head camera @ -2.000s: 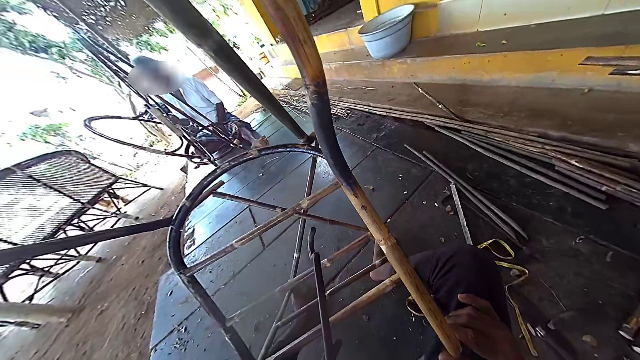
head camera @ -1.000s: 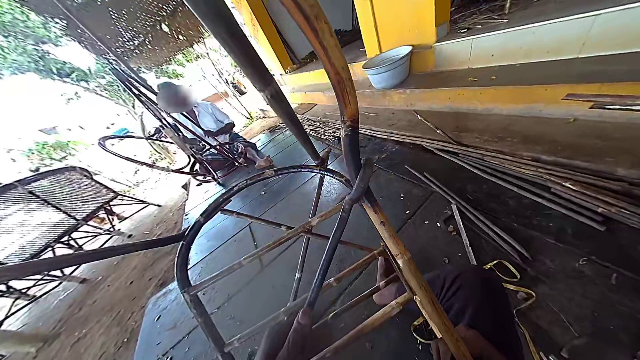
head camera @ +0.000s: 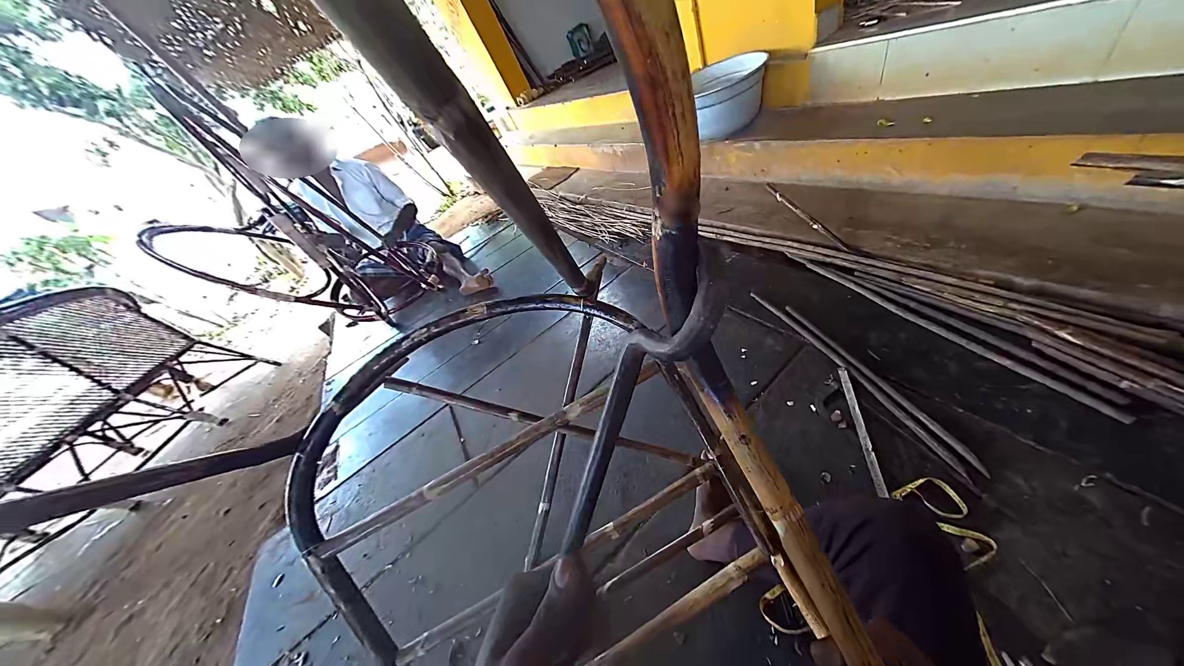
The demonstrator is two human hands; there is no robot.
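Note:
A frame of bamboo or cane poles stands before me, with a curved dark rim point(head camera: 407, 342) and several light crossbars point(head camera: 481, 467). A thick pole point(head camera: 772, 481) slants down its right side, bent and blackened partway up. My left hand point(head camera: 546, 610), at the bottom centre, grips a dark rod point(head camera: 606, 444) whose curved hook end point(head camera: 708, 314) wraps around the blackened part of the pole. My right hand point(head camera: 893, 643) is at the lower end of the pole at the bottom edge, mostly cut off and in shadow; its fingers are closed around the pole.
A person point(head camera: 351, 199) sits on the floor at the back left beside curved dark frames. A woven lounger point(head camera: 97, 347) is at the left. Long poles point(head camera: 971, 314), a flat strip point(head camera: 862, 433) and a yellow measuring tape point(head camera: 957, 513) lie on the right. A basin point(head camera: 731, 97) stands on the step.
The hooked rod stood apart from the thick pole two seconds ago; its hook has moved up and around the blackened part. My left hand has come into clearer view on the rod.

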